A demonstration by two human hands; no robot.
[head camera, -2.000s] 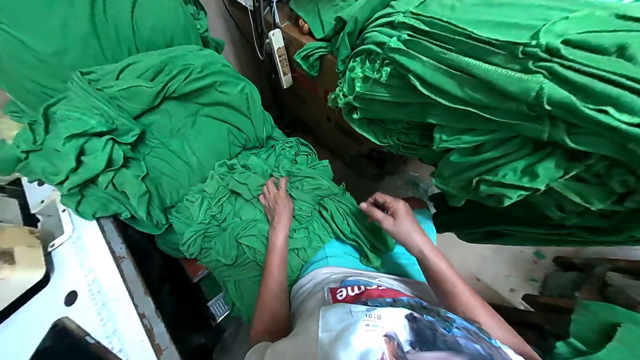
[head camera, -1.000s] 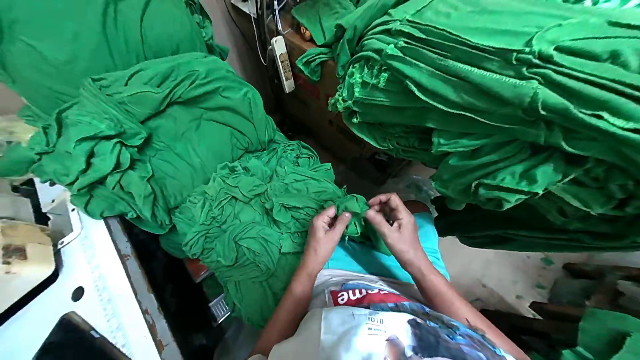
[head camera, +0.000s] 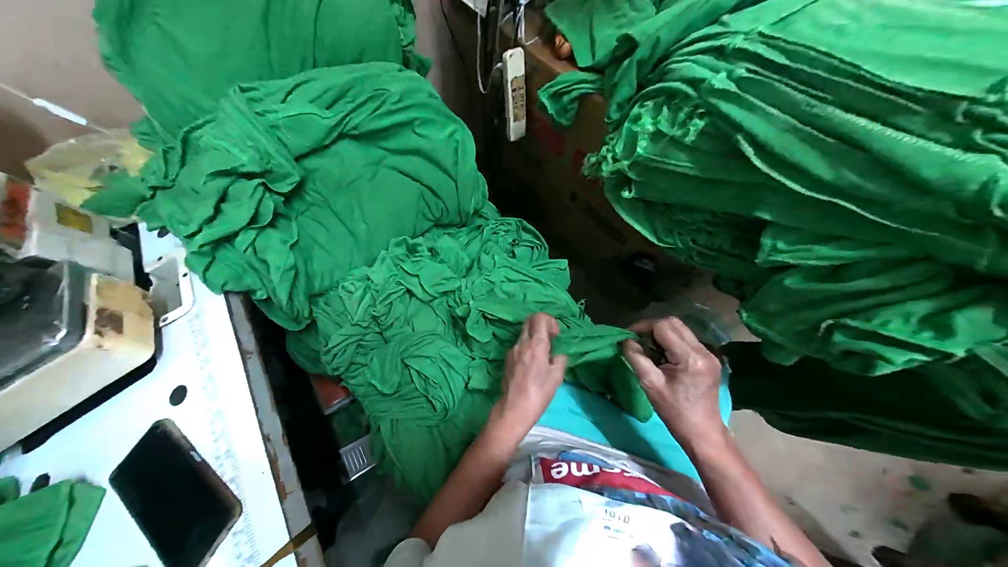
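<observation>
Over my lap lies a crumpled heap of thin green fabric (head camera: 425, 315). My left hand (head camera: 535, 370) pinches a part of it near the heap's right edge. The fingers of my right hand (head camera: 673, 370) grip the end of the same green piece, a little to the right. Between both hands the cloth is stretched in a narrow strip, and some of it hangs below onto my turquoise shorts (head camera: 606, 425). The exact edge or seam between my fingertips cannot be made out.
Larger green fabric piles stand behind the heap (head camera: 362, 150) and at right (head camera: 827, 157). A white sewing machine (head camera: 102, 339) on a white table (head camera: 209, 378) is at left, with a dark smartphone (head camera: 175, 492). A white power strip (head camera: 514, 94) hangs before a cardboard box (head camera: 567, 157).
Two seconds ago my left hand lay on the heap and my right hand was apart from it. Both came together on the fabric; now they are farther apart, with cloth stretched between them.
</observation>
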